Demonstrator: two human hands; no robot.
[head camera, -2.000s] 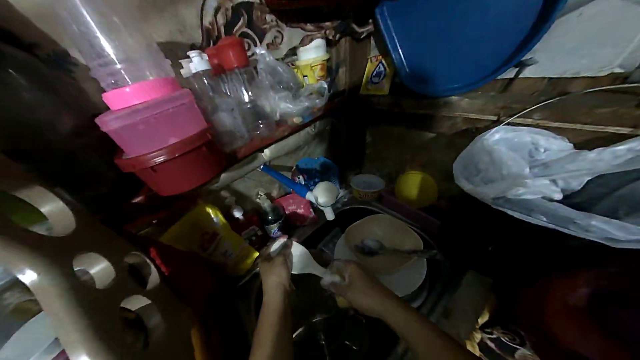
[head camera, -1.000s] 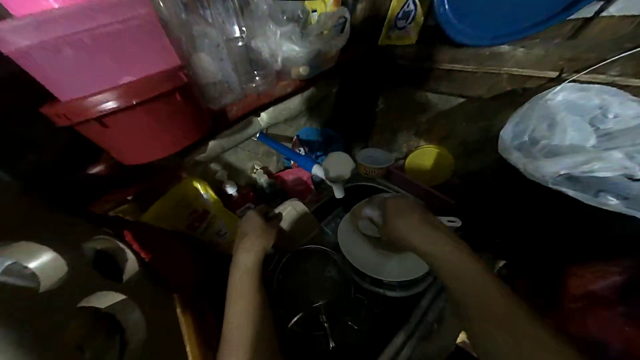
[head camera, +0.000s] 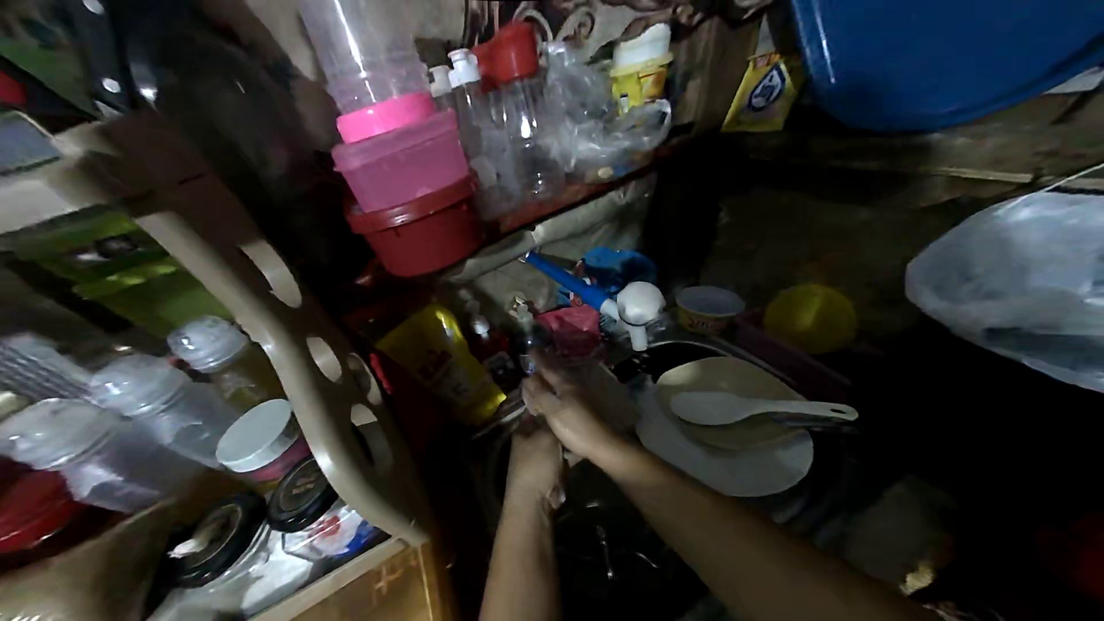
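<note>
My left hand (head camera: 535, 457) and my right hand (head camera: 565, 410) are close together over the dark sink area. Blur and shadow hide whether either holds anything; a pale, blurred surface shows just beyond my right hand. To the right, a white plastic rice paddle (head camera: 759, 409) lies across a beige plate (head camera: 711, 379), which overlaps a white plate (head camera: 750, 470) in the basin. The white tap (head camera: 640, 306) stands behind them. Metal utensils (head camera: 605, 552) glint in the dark below my hands.
A yellow pouch (head camera: 448, 362) and small bottles border the sink's left. Beyond it are a tub (head camera: 709, 309) and a yellow bowl (head camera: 811, 319). A beige plastic rack (head camera: 302, 345) with jars rises at left; a plastic bag (head camera: 1018, 285) hangs at right.
My right hand has moved left from over the plates to my left hand. The paddle now lies uncovered across the beige plate. The view has swung left.
</note>
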